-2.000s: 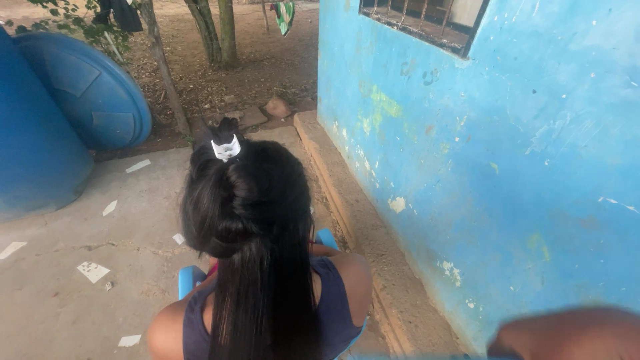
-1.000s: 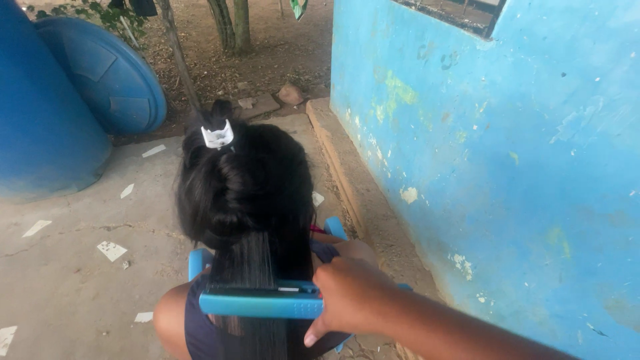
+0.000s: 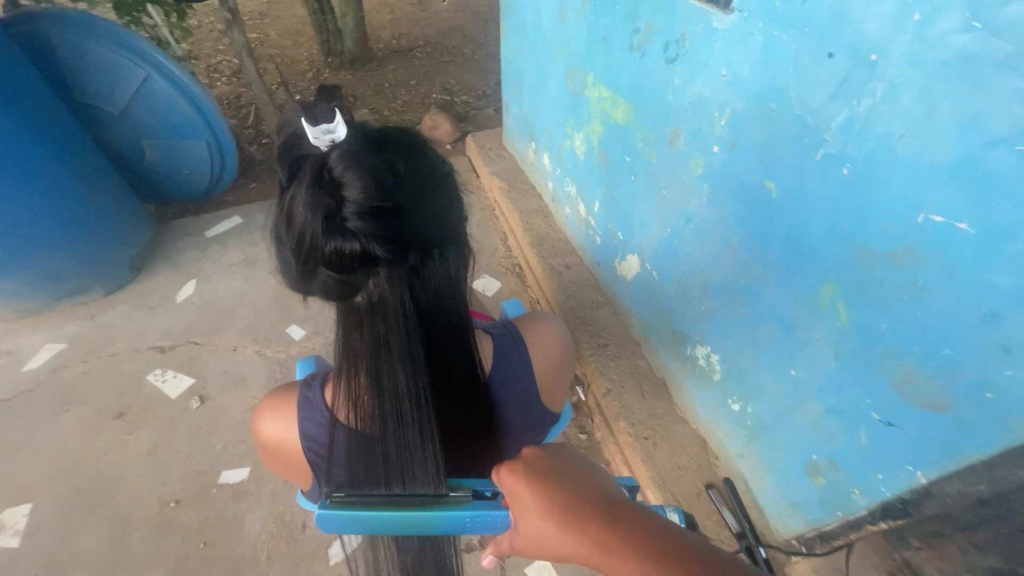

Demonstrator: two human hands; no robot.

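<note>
My right hand [image 3: 544, 504] grips a blue hair straightener [image 3: 416, 512] held crosswise near the lower part of a long black section of hair [image 3: 392, 400]. The hair passes between its plates and comes out below. A seated person with a dark sleeveless top [image 3: 520, 376] faces away from me. The rest of the hair is gathered up on the head with a white claw clip [image 3: 324, 130] at the top. My left hand is out of the frame.
The person sits on a blue chair [image 3: 512, 309] beside a concrete ledge [image 3: 576, 320] and a blue wall [image 3: 760, 240]. A black hair straightener [image 3: 740, 524] with a cord lies by the wall at lower right. A blue barrel [image 3: 60, 184] and a round blue lid [image 3: 128, 104] stand at left.
My right hand came in from the lower right to the hair with the straightener, which has since moved down along the section. The view has shifted, bringing the black straightener into sight.
</note>
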